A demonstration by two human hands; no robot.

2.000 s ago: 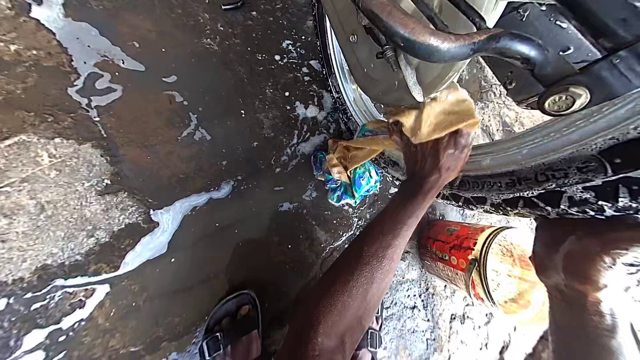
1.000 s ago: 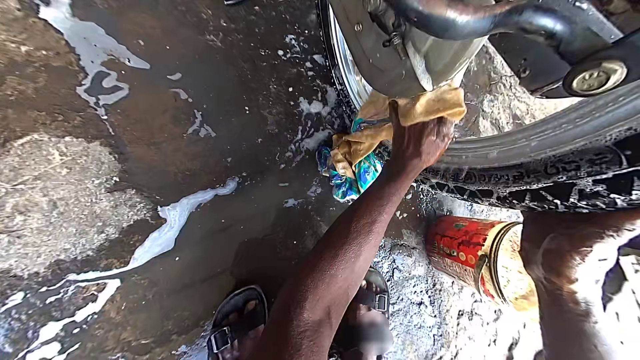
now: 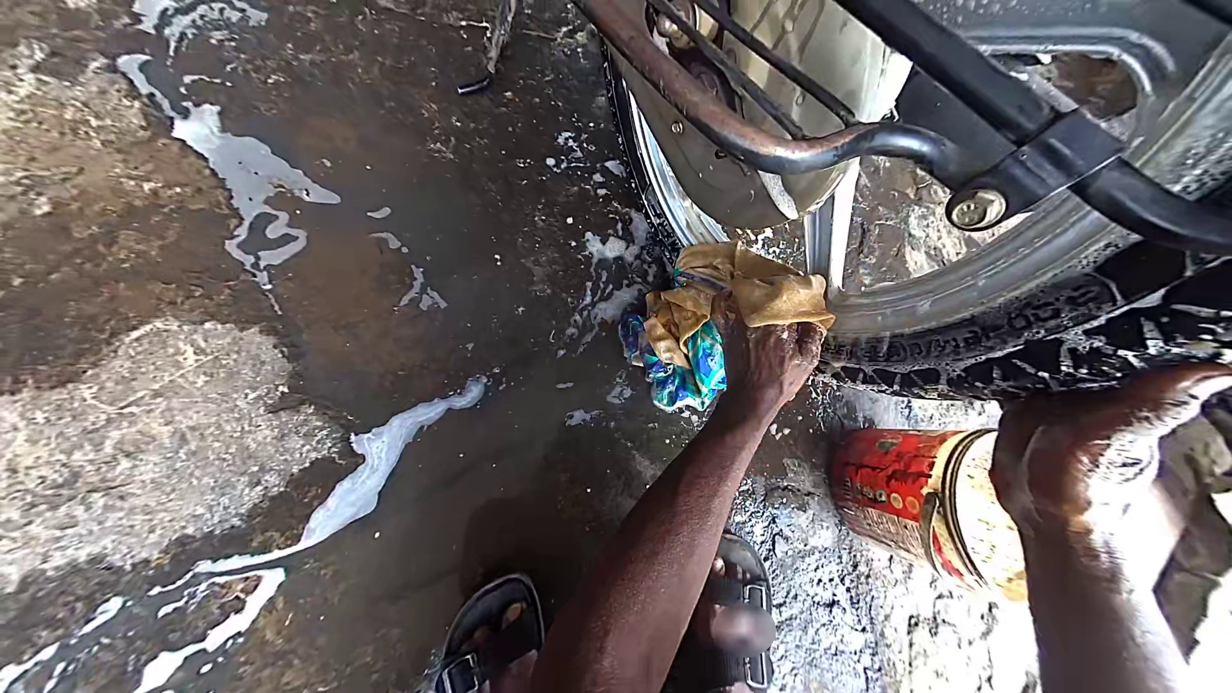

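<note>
My left hand (image 3: 770, 356) grips a wet tan cloth (image 3: 784, 294) against the lower rim of a motorcycle wheel (image 3: 924, 313). Beside its fingers, the cloth bunches over a shiny blue and green patterned piece (image 3: 688, 371), cloth or plastic. My right hand (image 3: 1097, 448), wet with suds, is bent at the wrist by the tyre's tread (image 3: 972, 371) at the right. Its fingers are mostly hidden, so its grip cannot be made out. A red metal-rimmed container (image 3: 890, 491) lies below the tyre, partly behind my right wrist.
A curved metal bar (image 3: 731, 130) and a bolted black bracket (image 3: 1030, 173) cross in front of the wheel. Wet ground (image 3: 414, 337) with streaks of suds (image 3: 371, 472) lies at the left. My sandalled feet are at the bottom, near a black sandal (image 3: 491, 616).
My left hand has moved a little left along the wheel with the tan cloth, closer to the blue and green piece. The view has shifted somewhat.
</note>
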